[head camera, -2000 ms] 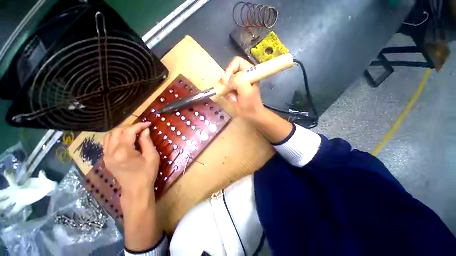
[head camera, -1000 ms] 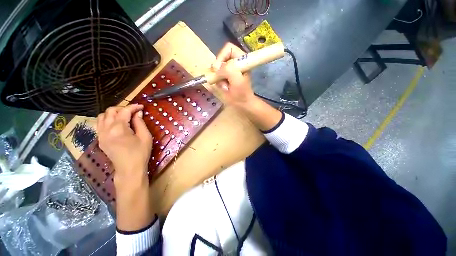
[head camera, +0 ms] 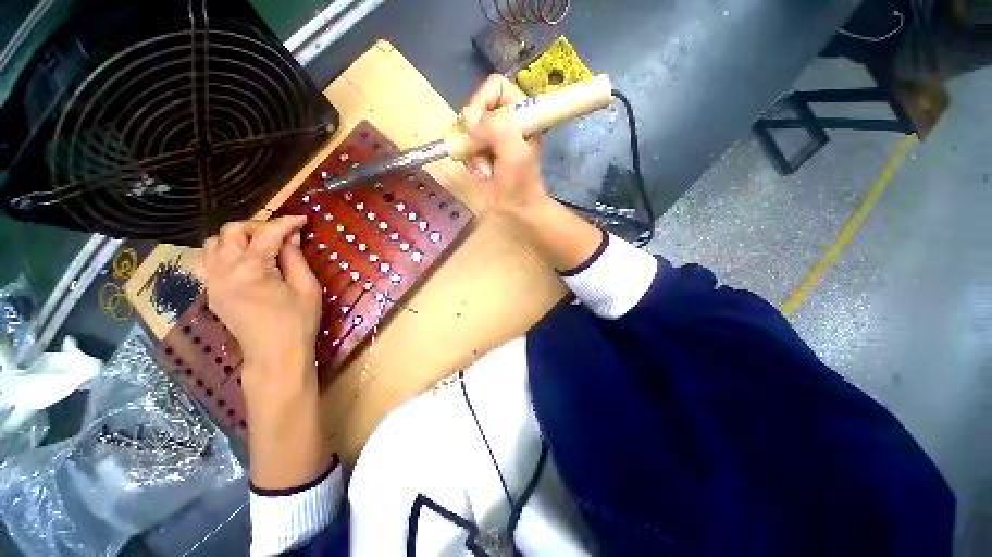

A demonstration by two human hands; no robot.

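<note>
The reddish-brown jig (head camera: 381, 234) lies on a tan wooden board (head camera: 468, 305), with rows of bright metal dots and some short dark leads. My right hand (head camera: 503, 147) holds the soldering iron (head camera: 560, 107) by its pale handle. The iron's metal barrel points down-left, its tip at the upper-left dots of the jig. My left hand (head camera: 261, 277) is over the jig's left part, thumb and forefinger bent towards each other near the iron tip. A thin dark strand shows by its fingertips; whether it is pinched I cannot tell.
A black fan (head camera: 163, 125) with a wire guard stands upper left. A black lead pile (head camera: 174, 289) is on the board's left corner. Clear bags (head camera: 152, 435) and a white glove (head camera: 49, 372) lie lower left. A yellow sponge (head camera: 555, 67) and coil stand (head camera: 506, 46) are at the top.
The whole view has shifted, so the bench things sit higher and further left. My right hand still holds the iron, its tip still among the upper-left dots. My left hand stays beside it.
</note>
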